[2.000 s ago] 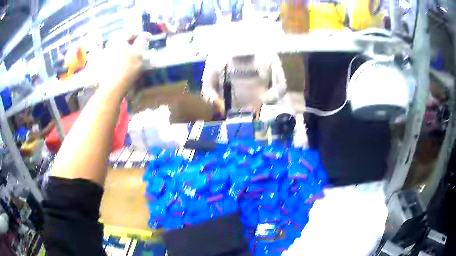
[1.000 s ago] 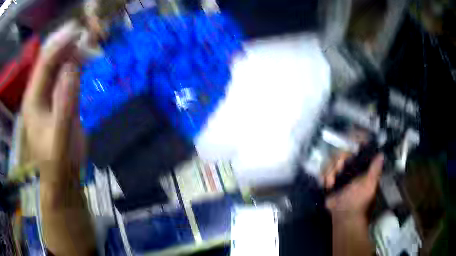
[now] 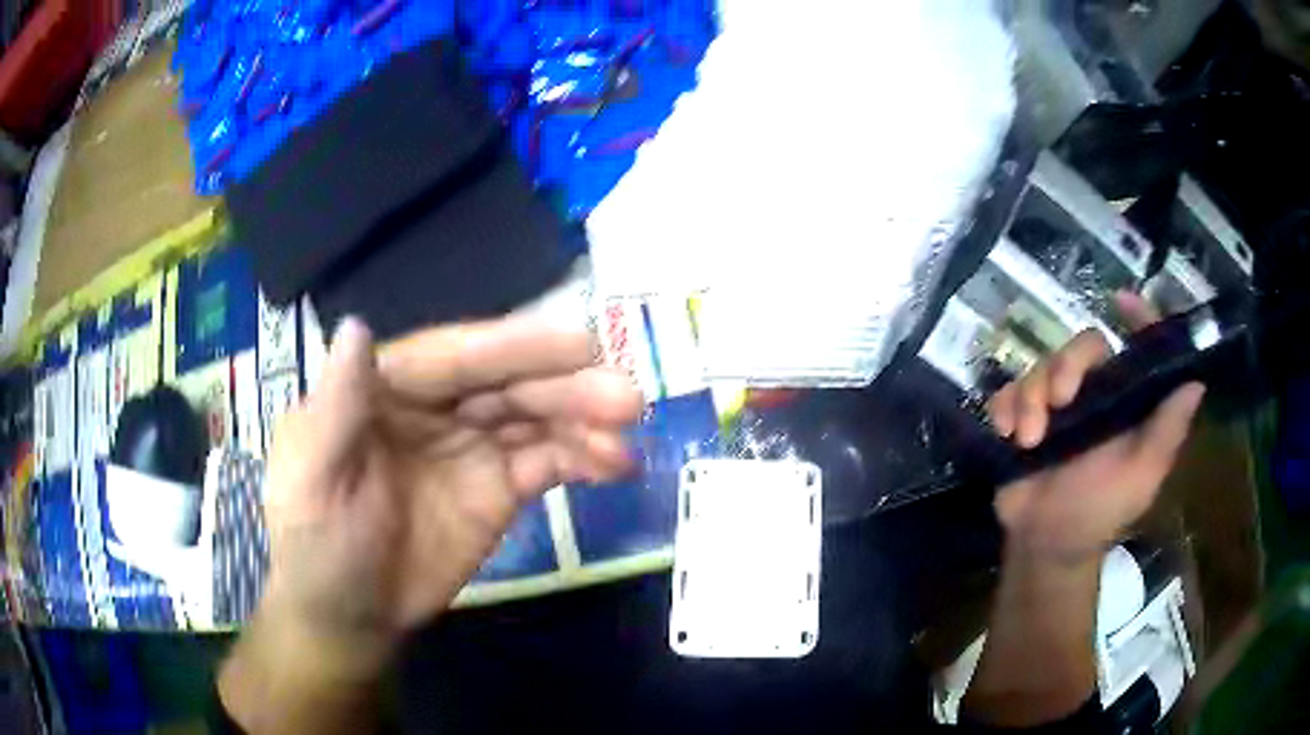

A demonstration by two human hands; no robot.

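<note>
A flat white back cover (image 3: 747, 557) with small holes near its edges lies at the bench's front edge, above dark cloth. My left hand (image 3: 446, 445) is over the bench to its left, palm showing, fingers apart, holding nothing. My right hand (image 3: 1095, 417) is at the right, wrapped around the thick black electric screwdriver (image 3: 1121, 385). The screwdriver's tip is not clear to see. Neither hand touches the cover.
Blue battery packs (image 3: 611, 86) are heaped at the back, with black foam sheets (image 3: 388, 180) in front. A bright white cover stack (image 3: 819, 187) stands at centre. A white-and-black unit (image 3: 155, 474) stands at left. Containers (image 3: 1056, 216) and black plastic are at right.
The view has tilted down from the shelf to the bench. My left hand has come down from the shelf to the bench. My right hand has come into view with the screwdriver.
</note>
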